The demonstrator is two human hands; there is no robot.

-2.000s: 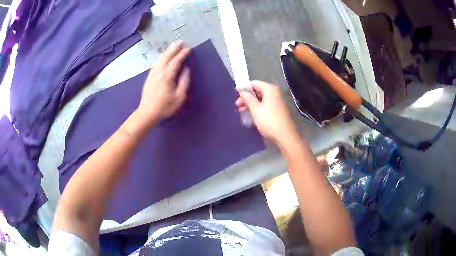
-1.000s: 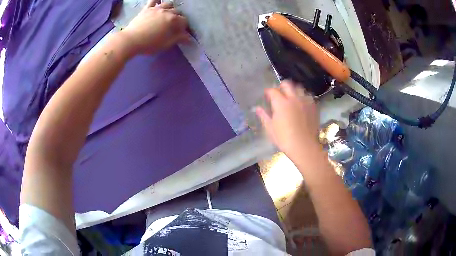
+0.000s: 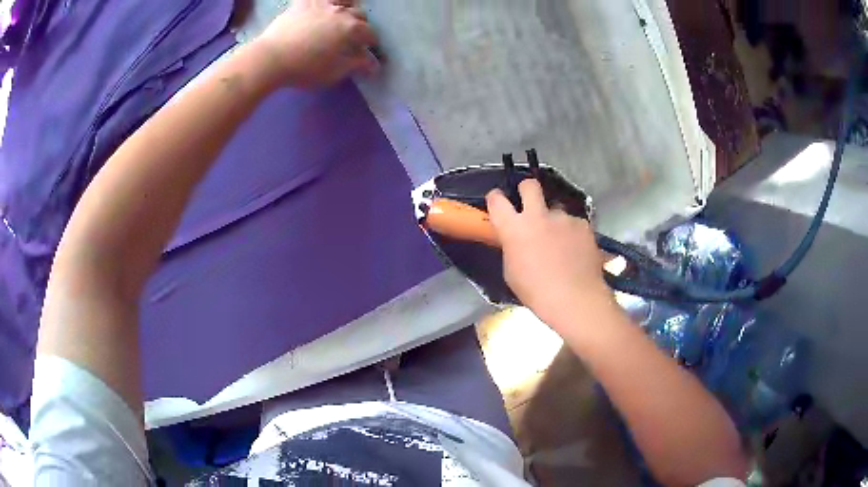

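Observation:
A flat purple panel (image 3: 305, 228) lies on the pale table cover. A pale lilac strip of interfacing tape (image 3: 407, 143) lies along its right edge. My right hand (image 3: 552, 243) grips the orange handle of the black steam iron (image 3: 476, 262). The iron's pointed tip faces left and rests over the near end of the tape and the panel's edge. My left hand (image 3: 328, 43) is at the far end of the tape, fingers bent down at the panel's far corner. Whether its fingertips pinch or only press the tape is hidden.
A rumpled stack of purple panels (image 3: 114, 71) lies at the left. The iron's dark hose and blue cord (image 3: 809, 238) curve off to the right. Clear bluish plastic bags or bottles (image 3: 704, 333) are below right. The table's rounded near edge (image 3: 333, 376) runs before my body.
The tape now lies along the panel's edge. My left hand has moved to its far end. My right hand has left the tape, taken the iron and brought it left onto the panel's edge.

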